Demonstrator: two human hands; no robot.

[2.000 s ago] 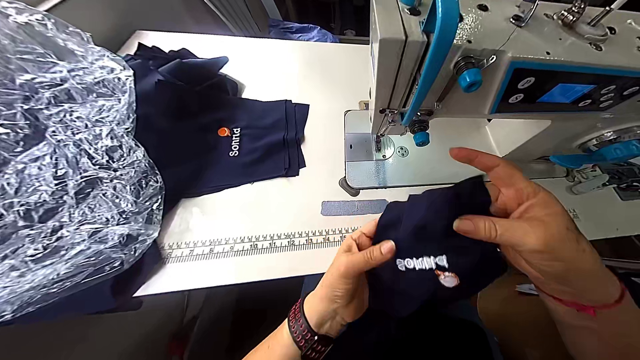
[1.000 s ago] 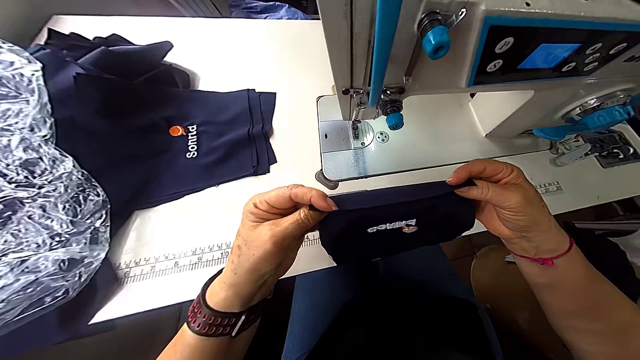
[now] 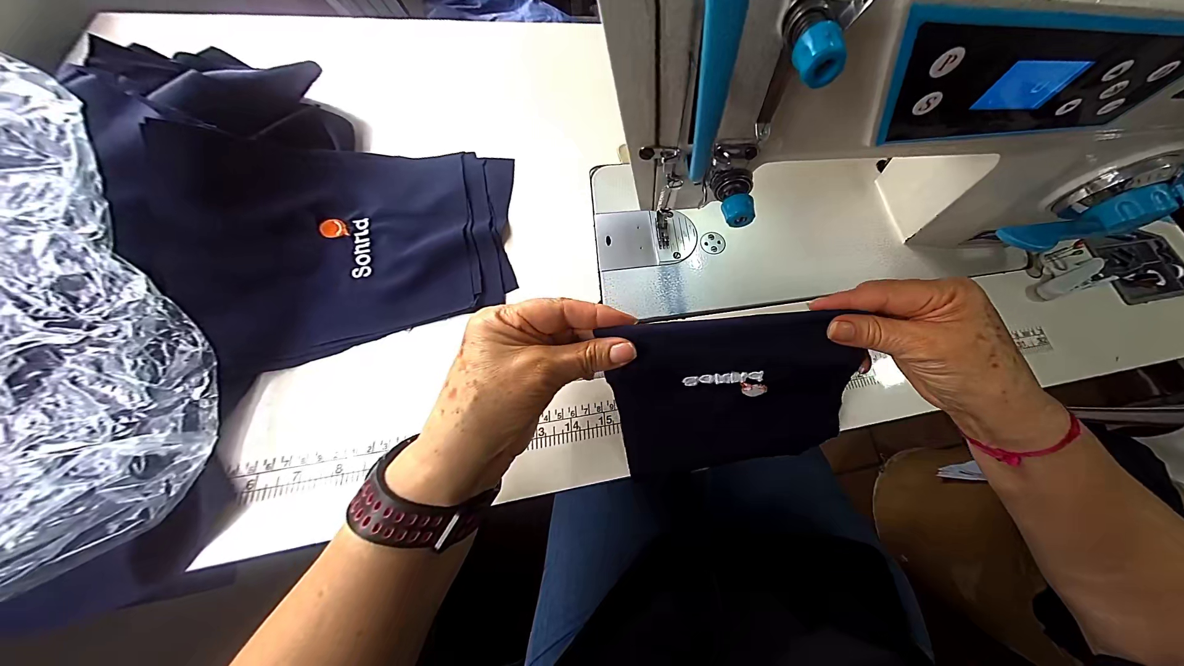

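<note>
My left hand [image 3: 527, 379] pinches the upper left corner of a dark navy fabric piece [image 3: 731, 416] between thumb and fingers. At its upper right corner, my right hand [image 3: 925, 338] grips it the same way. The top edge is stretched straight between both hands, and the reverse of an embroidered logo shows on the cloth. It is held over the table's front edge, in front of the sewing machine's needle and presser foot [image 3: 663, 231]. To the left lies a stack of navy fabric pieces [image 3: 416, 222], the top one with an embroidered orange and white logo.
A crinkled clear plastic bag [image 3: 92, 351] covers the far left. A measuring tape [image 3: 351, 467] runs along the front of the white table [image 3: 518, 74]. The industrial sewing machine [image 3: 832, 83] with its lit control panel [image 3: 1031, 85] stands at the back right.
Two seconds ago the cloth was bunched and tilted between my hands; now its top edge is pulled straight. My hands have moved apart to its two corners. The view has shifted.
</note>
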